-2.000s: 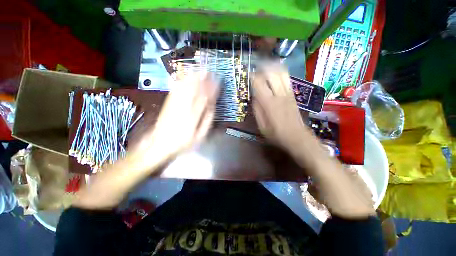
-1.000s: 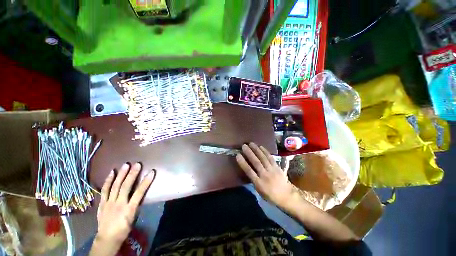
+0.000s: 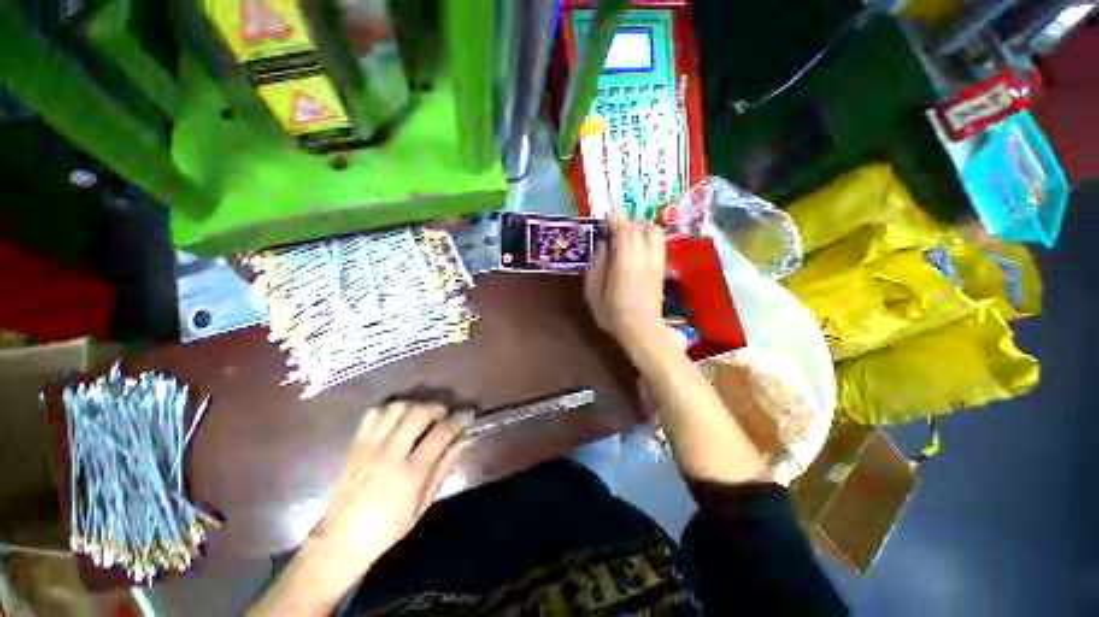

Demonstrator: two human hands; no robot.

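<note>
The slotted metal bar [image 3: 530,412] lies on the brown tabletop near its front edge. My left hand [image 3: 404,464] is palm down on the table, its fingertips at the bar's left end and seeming to hold it. My right hand [image 3: 629,283] is at the smartphone's right end, beside the red bin; its fingers are close together and their undersides are hidden, so a grip cannot be told. The smartphone [image 3: 554,242] lies lit by the press. A wide pile of white cables with brass ends [image 3: 368,307] lies before the press.
A greyer cable pile [image 3: 133,470] lies at the left table edge, beside a carton [image 3: 42,362]. The green press [image 3: 350,187] stands behind. At right are the red bin [image 3: 709,301], a clear plastic bag [image 3: 753,229], a white tub [image 3: 817,362] and yellow sacks [image 3: 928,325].
The camera view has turned. My right hand has left the bar and moved forward to the smartphone. My left hand has moved right to the bar's left end.
</note>
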